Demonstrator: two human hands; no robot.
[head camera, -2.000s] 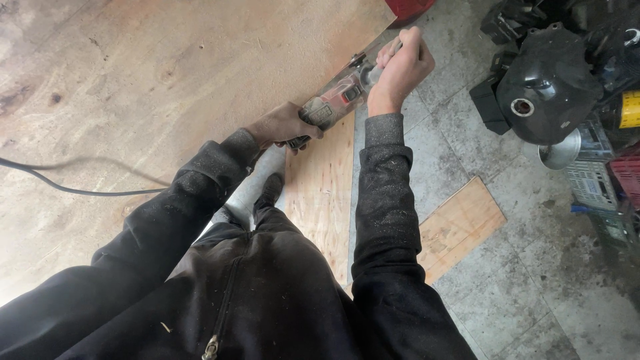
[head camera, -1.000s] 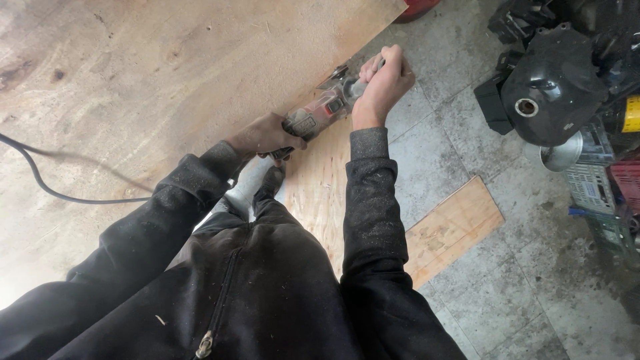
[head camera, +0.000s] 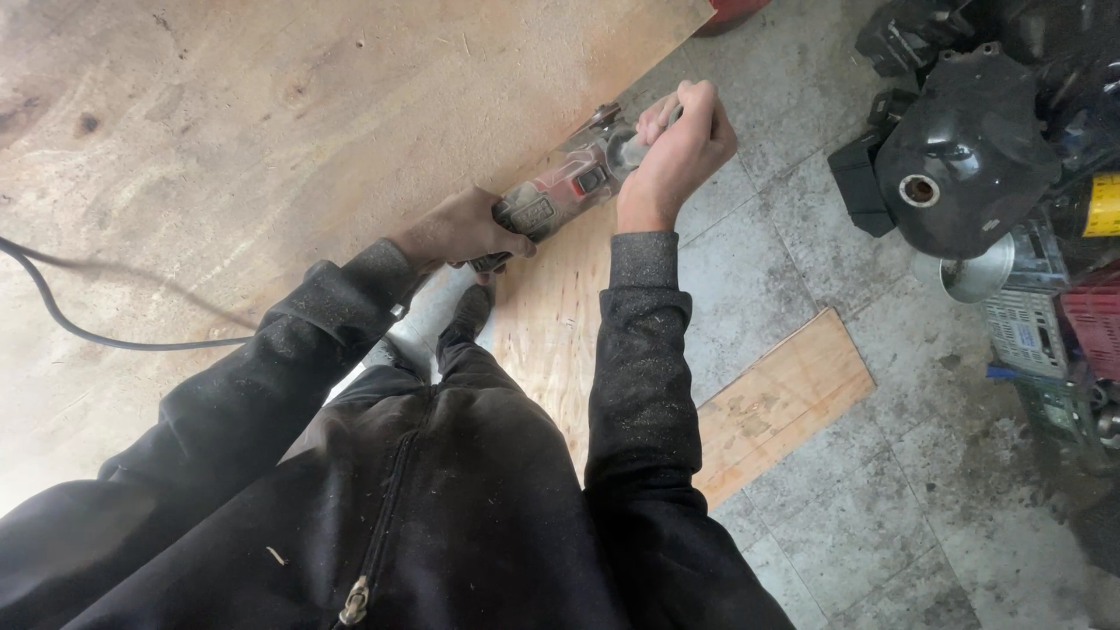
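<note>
A dusty red and grey angle grinder (head camera: 560, 188) lies slantwise across my grip, over the edge of a large plywood sheet (head camera: 350, 114). My left hand (head camera: 464, 227) is wrapped around the rear of its body. Near the tool's head, my right hand (head camera: 687, 153) clasps the side handle. The head end (head camera: 605, 114) is at the sheet's edge, but its disc is too hidden to make out. Fine dust covers both dark sleeves. A black power cord (head camera: 114, 339) curves over the sheet at the left and passes out of sight by my left sleeve.
Plywood offcuts (head camera: 787, 394) lie on the grey tiled floor (head camera: 875, 490). To the right are a black fuel tank (head camera: 962, 157), a round metal bowl (head camera: 980, 267) and plastic crates (head camera: 1024, 332). A red object (head camera: 733, 13) shows beyond the sheet. My shoe (head camera: 471, 308) is below the grinder.
Both hands have moved with the grinder back along the sheet's edge, toward my body and to the left. Their hold on it is unchanged.
</note>
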